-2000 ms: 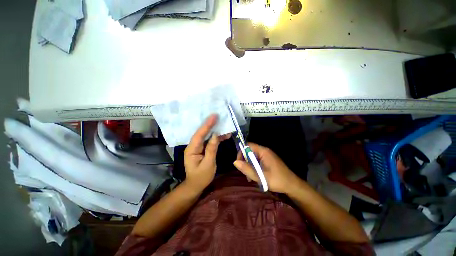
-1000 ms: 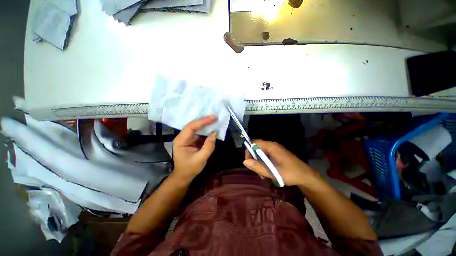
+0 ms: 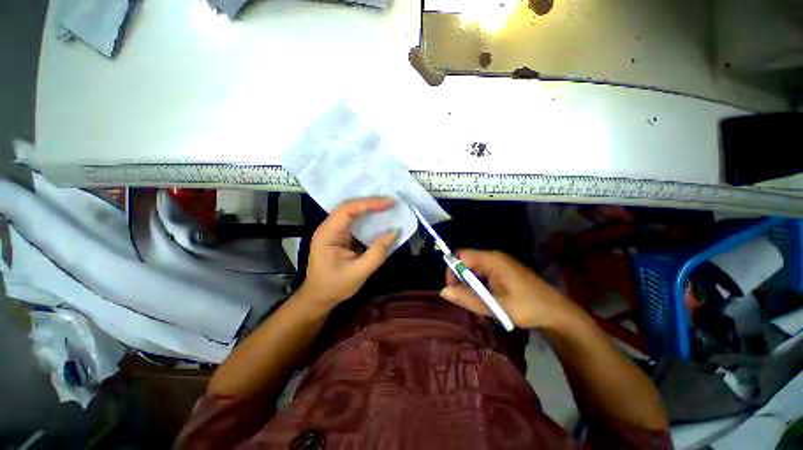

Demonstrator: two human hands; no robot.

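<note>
A pale grey-white cut fabric piece [image 3: 352, 158] lies slanted over the table's front edge. My left hand [image 3: 343, 250] grips its lower end between thumb and fingers. My right hand [image 3: 497, 286] holds the fabric scissors [image 3: 480, 292], with white handles and green inner trim. The scissor blades point up and left and meet the piece near its lower right part. Whether the blades are fully closed is hard to tell.
The measuring tape [image 3: 563, 185] runs along the table's front edge. Pale pieces [image 3: 95, 25] lie at the far left. The machine's bed plate [image 3: 563, 53] is at the back, a black phone [image 3: 762, 148] at right. Long panels [image 3: 114, 255] hang left of my lap; a blue basket [image 3: 656, 294] stands right.
The fabric piece has turned, its far end now pointing up and left. My left hand still holds it. The scissors and right hand have shifted slightly right.
</note>
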